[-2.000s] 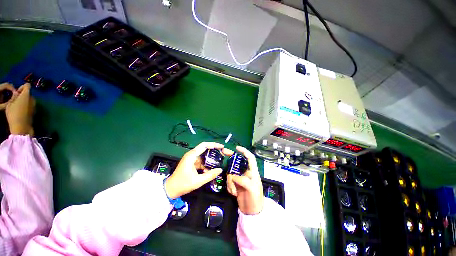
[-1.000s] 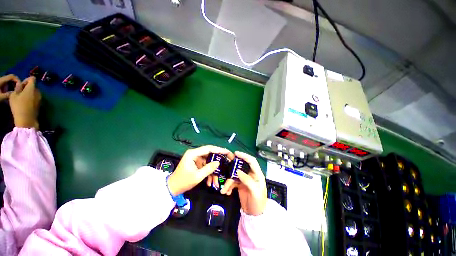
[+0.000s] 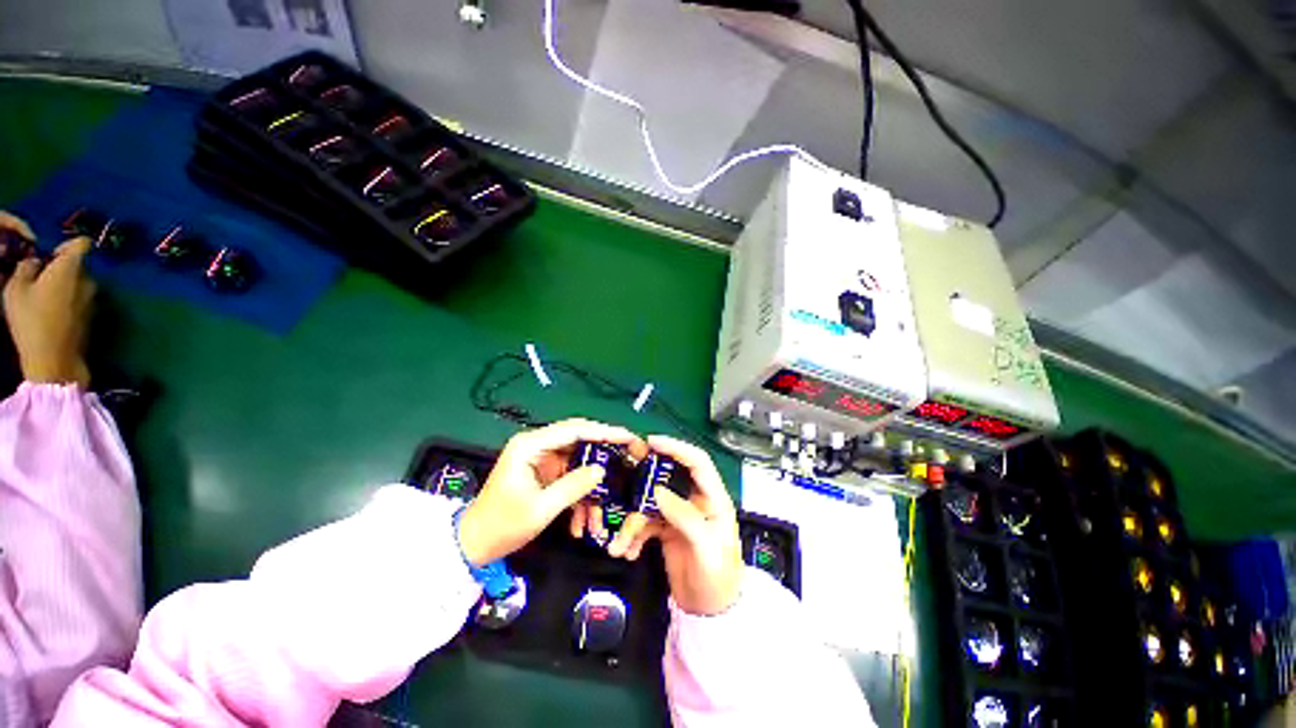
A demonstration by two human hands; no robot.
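Note:
My left hand holds a small round black unit with ridged sides and thin white lines. My right hand holds a second such unit close beside it. Both are held above the parts tray, a black tray with round pockets. Units with shiny faces sit in the tray; one shows below my hands and one at the right end. My hands and sleeves hide part of the tray. A blue strap is on my left wrist.
Stacked black trays stand at the back left, by a blue mat with several loose units. Another person's hand is at the far left. Test leads lie behind my tray. Two power supplies, a paper sheet and more trays are right.
Since two seconds ago, both hands have turned the units slightly and drawn them a little lower. The whole view has shifted slightly. Both units are still held.

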